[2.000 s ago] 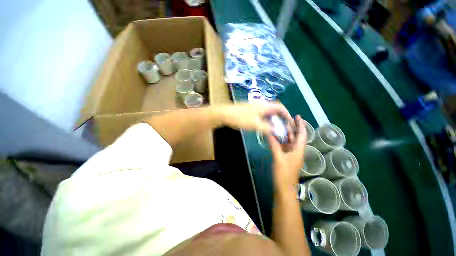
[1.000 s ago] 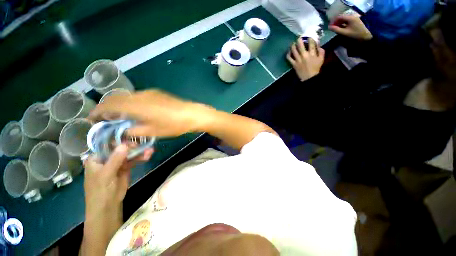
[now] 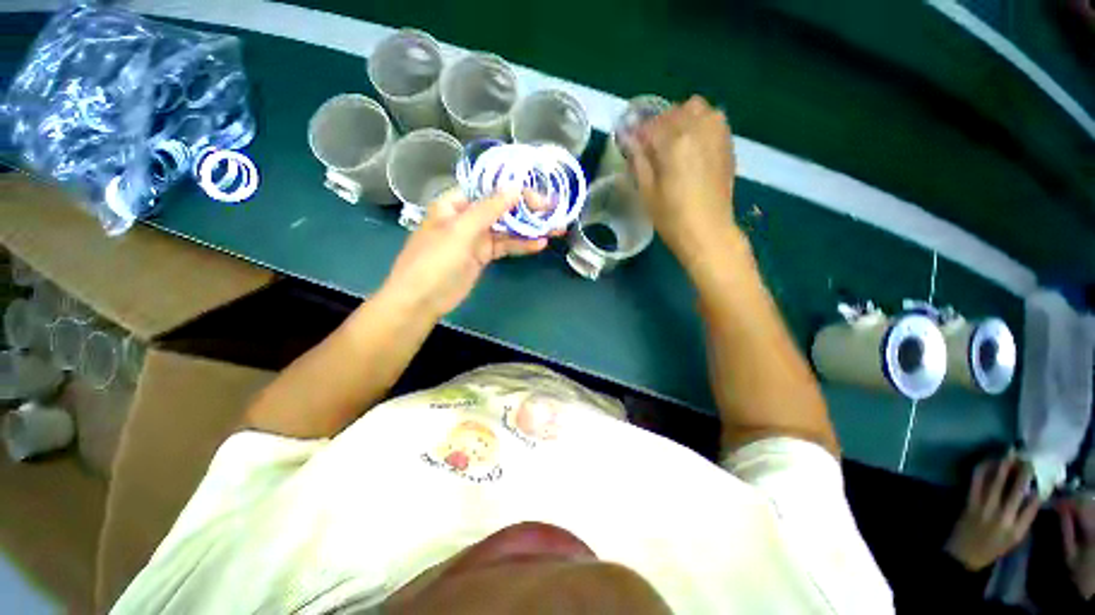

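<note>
My left hand [image 3: 450, 250] holds several flat white rings [image 3: 528, 190], fanned out, in front of the middle housings. My right hand [image 3: 693, 174] is at the open end of the rear right housing [image 3: 641, 120], fingers bent together at its rim. Whether it grips the rim or a ring is hidden. Another open beige housing [image 3: 618, 222] sits just below it, tilted towards me, with a small side bracket [image 3: 586, 261]. Several more open housings [image 3: 406, 75] stand grouped to the left, partly behind the rings.
A clear bag of rings [image 3: 114, 102] lies at the left on the green belt [image 3: 540, 315], a loose ring [image 3: 228, 175] beside it. An open carton [image 3: 180, 415] holds housings at lower left. Two ring-fitted housings [image 3: 859, 351] lie at the right. Another person's hand [image 3: 997, 511] shows lower right.
The view has turned, bringing the ring bag and carton back in. My right hand has moved off the rings in my left hand to the rear right housing. My left hand still holds rings.
</note>
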